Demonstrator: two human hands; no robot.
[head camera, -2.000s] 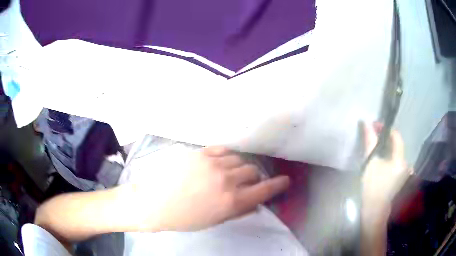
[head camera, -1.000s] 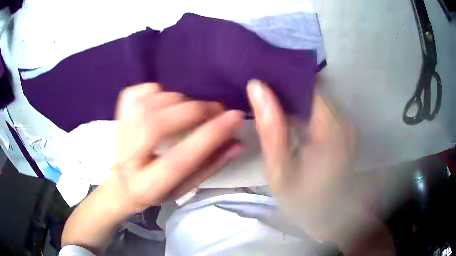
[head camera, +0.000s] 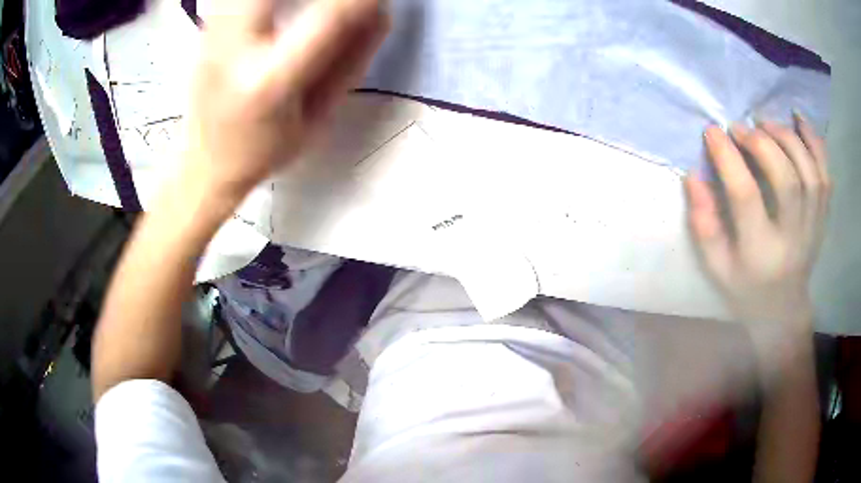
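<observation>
A pale blue-grey interfacing layer (head camera: 566, 71) lies across the table with a narrow purple fabric edge (head camera: 500, 114) showing along its near side and at its far right. My right hand (head camera: 760, 198) lies on its right end, fingers spread and pointing away from me; whether they grip it cannot be told. My left hand (head camera: 283, 85) is blurred at the upper left, over the layer's left part, fingers bent; what is under or in it cannot be told. A cream paper sheet (head camera: 378, 198) with printed lines lies under the layer.
A narrow purple strip (head camera: 111, 141) lies at the left of the table. A dark purple piece (head camera: 94, 14) is at the top left. A small white shaped piece (head camera: 503, 283) hangs over the near edge. Purple and whitish scraps (head camera: 335, 311) lie below the table edge.
The purple piece seen a second ago is no longer purple side up in front; the pale layer shows there. My hands have moved apart, left hand up and left, right hand right. The shears are out of view.
</observation>
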